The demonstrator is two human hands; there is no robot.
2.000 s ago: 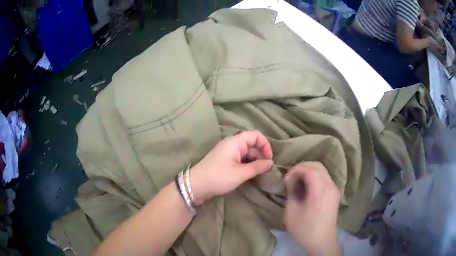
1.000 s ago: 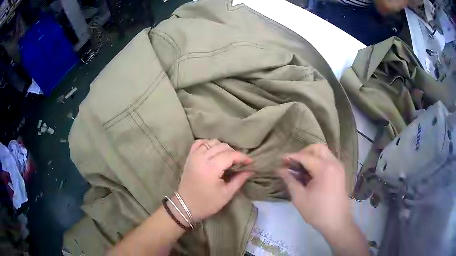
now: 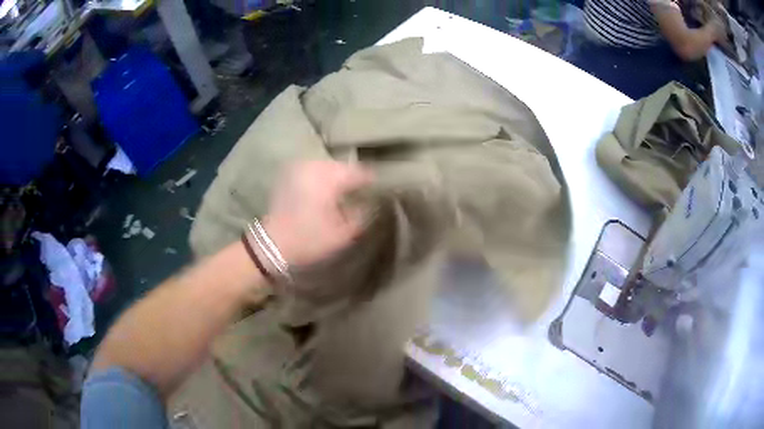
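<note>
A large khaki garment lies heaped over the left part of the white table and hangs over its front edge. My left hand, blurred, with bracelets at the wrist, is closed on a bunched fold of the garment near its middle. The cloth around the hand is blurred by motion. My right hand is not visible; the area right of the fold is blurred.
The sewing machine head and machine bed are at the right. Another khaki cloth lies behind the machine. A person in a striped top sits at the upper right. A blue bin and scraps are on the floor at left.
My left hand has moved up and left and gathers the cloth. My right hand has gone from view. The garment has shifted off the table's front right, and the machine bed shows.
</note>
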